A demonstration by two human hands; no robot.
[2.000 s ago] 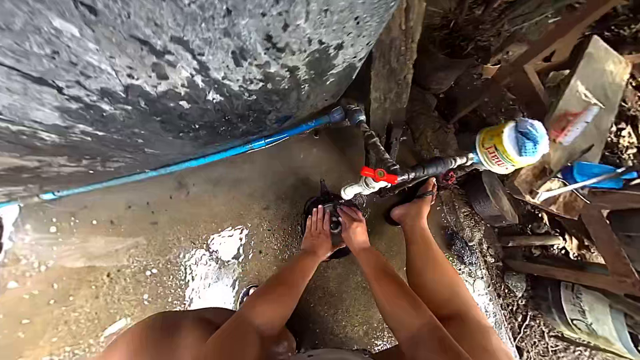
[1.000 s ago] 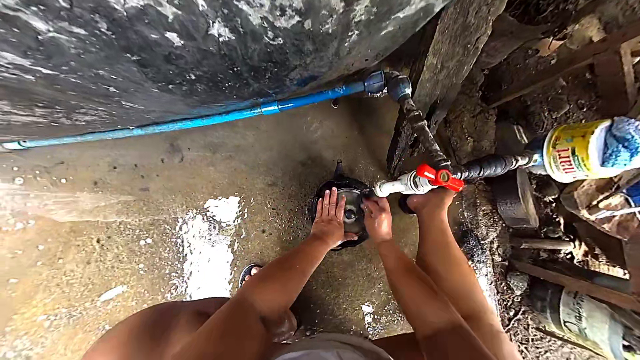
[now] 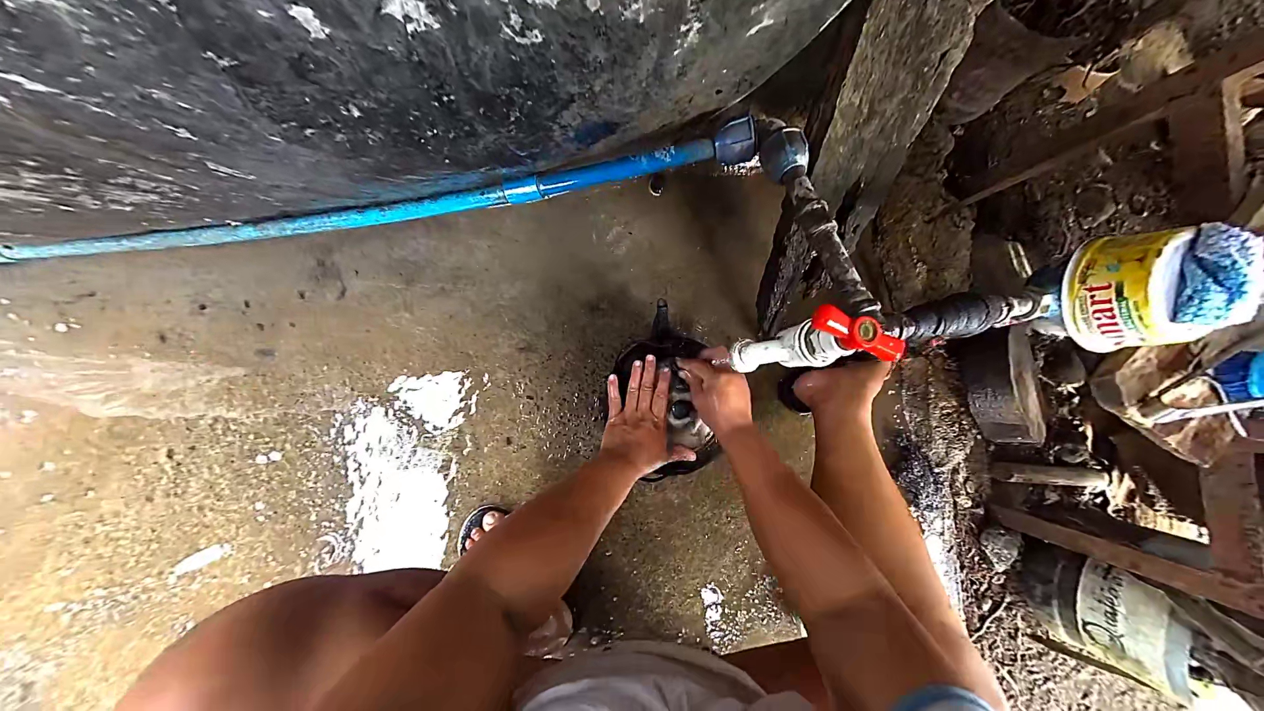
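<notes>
A round, dark pot lid with a black centre knob lies over a black pot on the wet concrete, below the white spout of a faucet with a red valve handle. My left hand rests with spread fingers on the left part of the lid. On its upper right, my right hand touches the lid near the rim, fingers bent, close to the spout's mouth. Whether the right fingers grip anything is hidden.
A blue pipe runs along the base of a large dark tank. At right are a wooden post, a yellow-labelled tub holding blue-white material, timber pieces and a worn container. My feet flank the pot.
My left hand stays spread on the lid, its fingers now pointing more upward. My right hand has shifted up along the lid, nearer the spout.
</notes>
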